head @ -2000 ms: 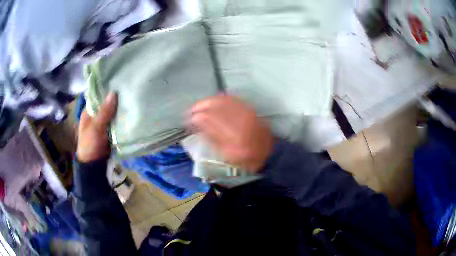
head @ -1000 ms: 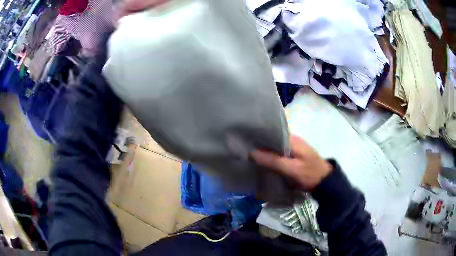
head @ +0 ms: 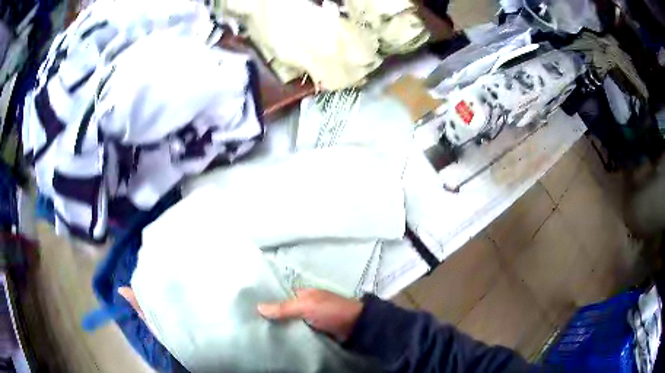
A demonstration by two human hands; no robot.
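Observation:
A thick stack of pale grey-green garment pieces hangs bent over the near side of the white table. My right hand holds its near right side, thumb on top and fingers hidden by the cloth. My left hand shows only as a small part of the fingers at the stack's left edge; the rest is hidden under or behind the cloth. More pale green pieces lie on the table beside and beyond the held stack, some with stitched edges.
A white sewing machine with a red label stands right of the pieces. A heap of blue-white pieces with dark edging lies at the upper left, cream pieces beyond. Blue plastic is at left, a blue crate at lower right.
The view has turned toward the machine. The stack, earlier raised between both hands with the left at its far end, is now lower, over the near table side. The right hand still holds it.

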